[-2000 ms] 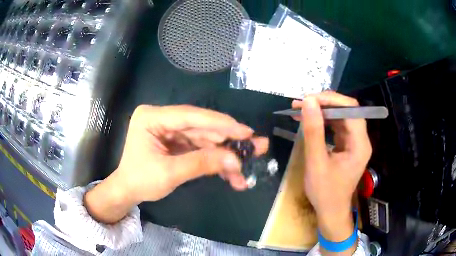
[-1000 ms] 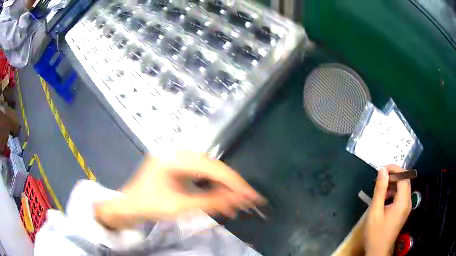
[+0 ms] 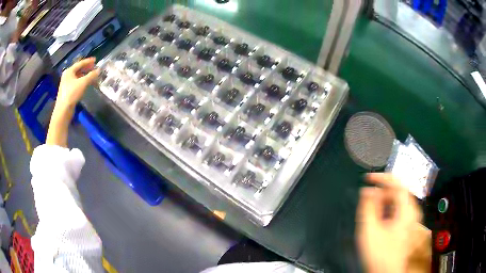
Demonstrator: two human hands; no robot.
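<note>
A large clear blister tray (image 3: pixel 314 154) lies across the bench, its pockets holding black camera modules (image 3: pixel 232 96) with thin tails. My left hand (image 3: pixel 77 80) is at the tray's far left corner, fingers bent, fingertips at or very near its edge. Whether they grip the edge or hold anything is not clear. My right hand (image 3: pixel 391 224) is blurred at the lower right, in front of the zip bag (image 3: pixel 413 165), with its fingers bent. No tweezers can be made out in it.
A round perforated disc (image 3: pixel 369 139) lies on the green mat right of the tray. A black control box (image 3: pixel 463 224) with green and red buttons stands at the right edge. A blue stool or chair part (image 3: pixel 125 160) is below the bench's left edge. Papers (image 3: pixel 77 20) lie at the far left.
The view has swung left over the tray. My left hand has moved from in front of me to the tray's far left corner. The module earlier between its fingertips no longer shows, nor do the tweezers.
</note>
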